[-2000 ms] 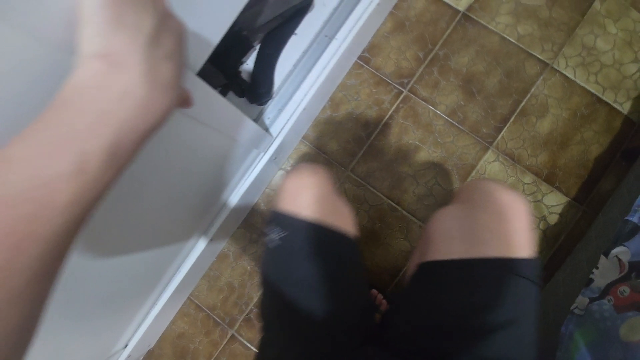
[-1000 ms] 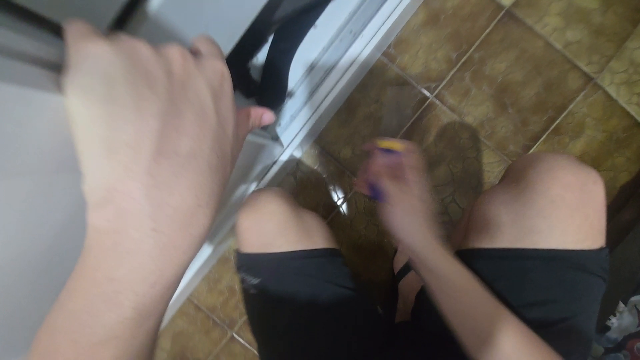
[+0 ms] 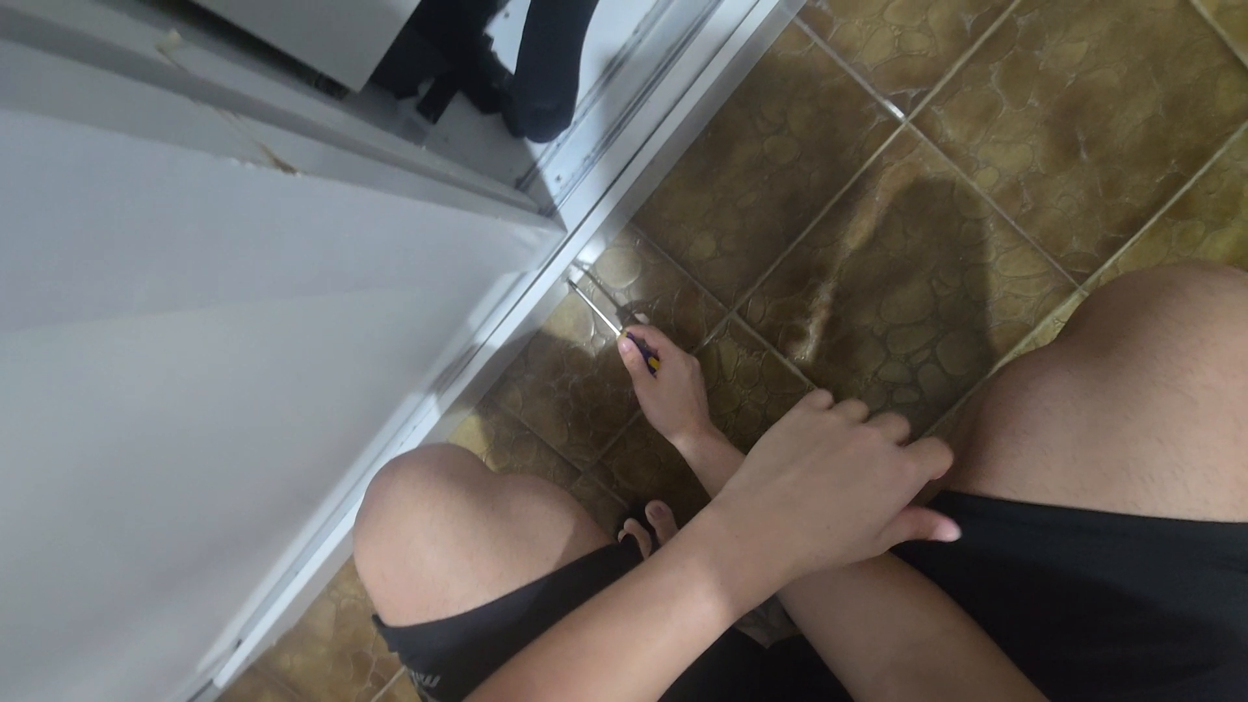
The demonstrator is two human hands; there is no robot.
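Note:
My right hand (image 3: pixel 671 385) grips a screwdriver (image 3: pixel 640 349) by its dark blue and yellow handle. The metal shaft points up-left, its tip at or close to the lower edge of the white sliding-door track (image 3: pixel 531 300). Across my right forearm lies my left arm; my left hand (image 3: pixel 834 478) hangs over it near the right knee, palm down, holding nothing that shows, its fingers loosely bent and the thumb apart. Left of the track stands a white door panel (image 3: pixel 244 390).
Behind the panel's edge, dark fabric items (image 3: pixel 546 78) lie by a light grey panel (image 3: pixel 302 34) inside the cabinet. Brown patterned floor tiles (image 3: pixel 829 195) run along the track. My bare knees flank both hands, and toes (image 3: pixel 648 526) show between them.
My left hand has left the white panel and moved right, over my right forearm. My right hand, out of view in the oldest frame, has brought the screwdriver to the track's edge.

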